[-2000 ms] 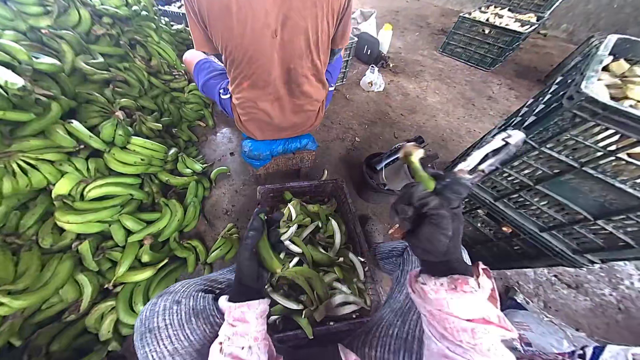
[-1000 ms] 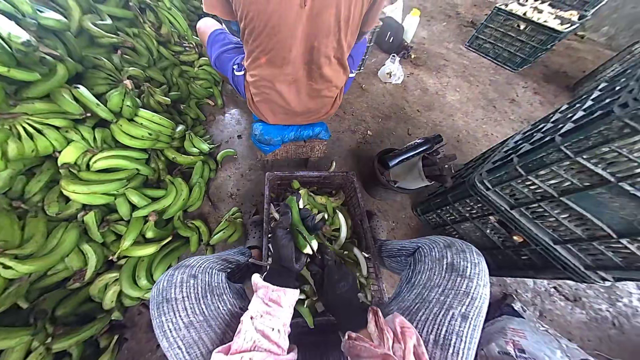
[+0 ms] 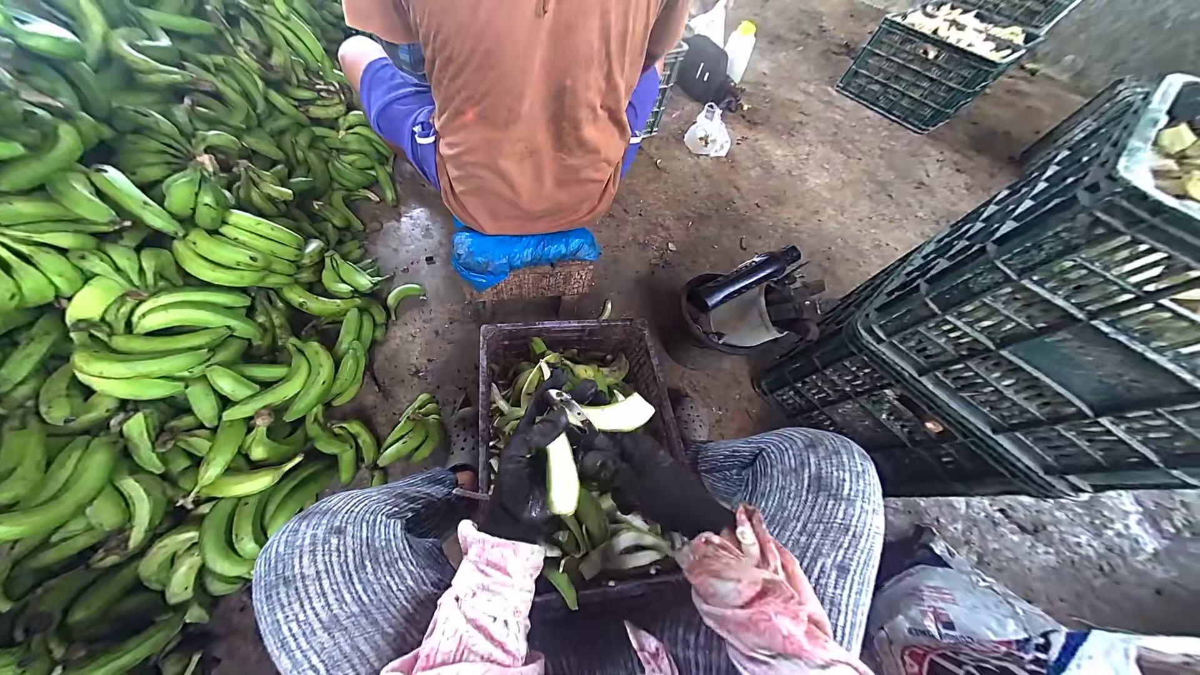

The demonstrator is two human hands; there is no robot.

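Note:
My left hand (image 3: 525, 464), in a black glove, is closed on a green plantain over the crate of peels. My right hand (image 3: 647, 473), also gloved, is pressed against it, with a small metal blade (image 3: 568, 409) showing between the fingers. A pale, peeled-looking plantain piece (image 3: 619, 413) sticks out to the right above my right hand. Another pale strip with a green edge (image 3: 562, 476) hangs down between the hands; whether it is peel or fruit I cannot tell. Below lies the dark plastic crate (image 3: 568, 330), holding green and whitish peels. My fingers hide part of the grip.
A big heap of green plantains (image 3: 187, 356) lies at the left. Ahead, a person (image 3: 534, 112) sits on a low seat with a blue cover (image 3: 520, 253). Right of the crate stands a bucket (image 3: 698, 328) with dark items, then stacked dark crates (image 3: 1041, 375). A plastic sack (image 3: 956, 609) lies lower right.
My right hand, raised on the right with a plantain piece two seconds ago, has come down to the crate beside my left. The whole green plantain seen a second ago now shows pale surfaces.

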